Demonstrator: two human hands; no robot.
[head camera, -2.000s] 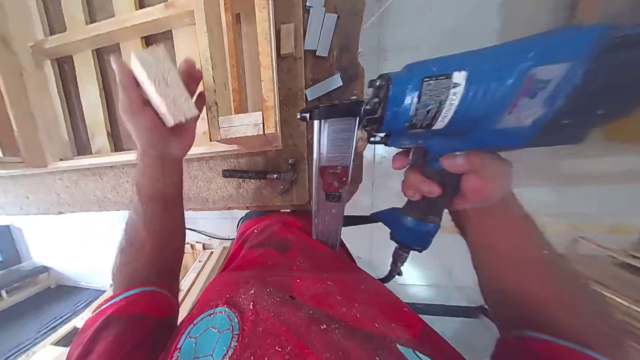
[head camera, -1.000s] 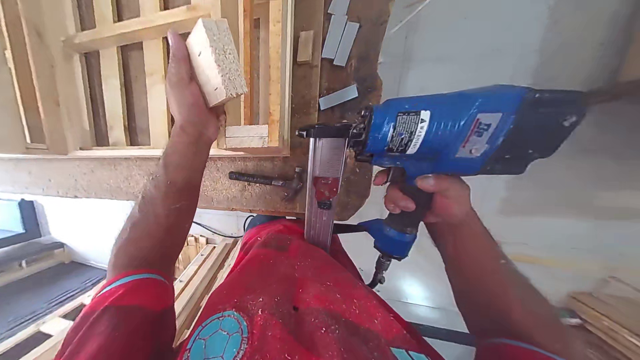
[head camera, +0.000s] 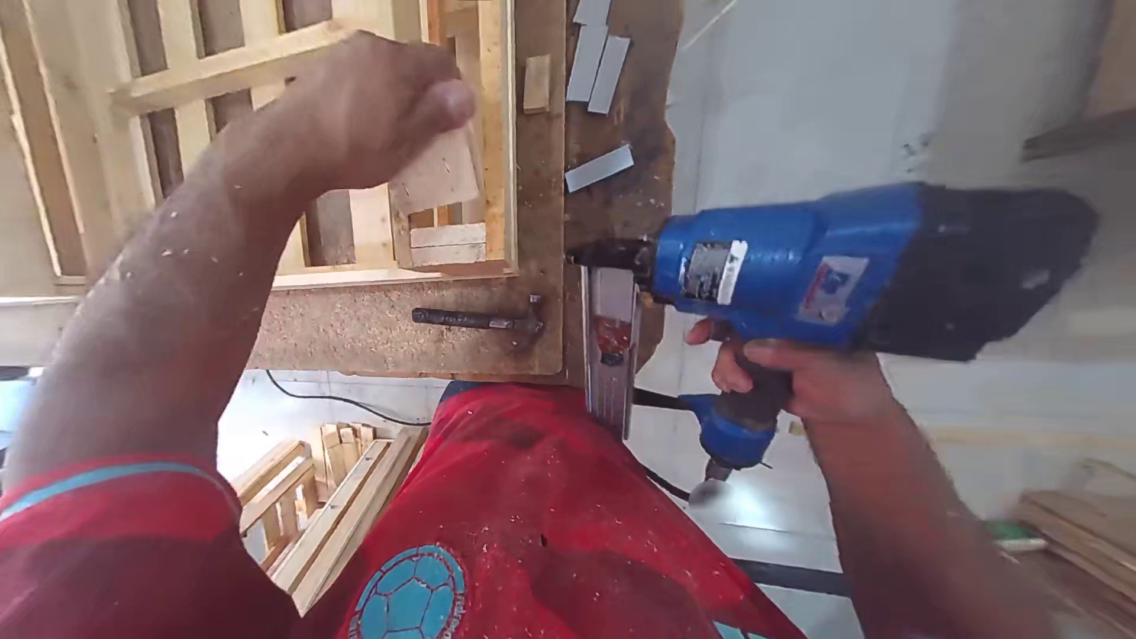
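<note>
My left hand (head camera: 382, 111) grips a short wood block (head camera: 439, 173) over the near right corner of a slatted wooden frame (head camera: 253, 62). Most of its fingers are hidden from view. My right hand (head camera: 790, 373) is closed around the handle of a blue pneumatic nailer (head camera: 781, 257). The nailer lies sideways in the view, its nose pointing left and its metal magazine (head camera: 611, 355) reaching down to my red shirt. A claw hammer (head camera: 479, 319) rests on the bench, below the frame's corner and left of the magazine.
The frame lies on a worn particle-board bench (head camera: 337, 328). Strips of collated nails (head camera: 599, 169) and a small wood offcut (head camera: 536, 84) sit at its right part. Wooden slats and frames (head camera: 346, 506) stand below left; boards (head camera: 1074, 532) lie at lower right. A hose hangs from the nailer.
My left hand has turned over with the wood block, from holding it palm-up to back of the hand upward, and moved right over the frame's corner. The nailer remains in my right hand.
</note>
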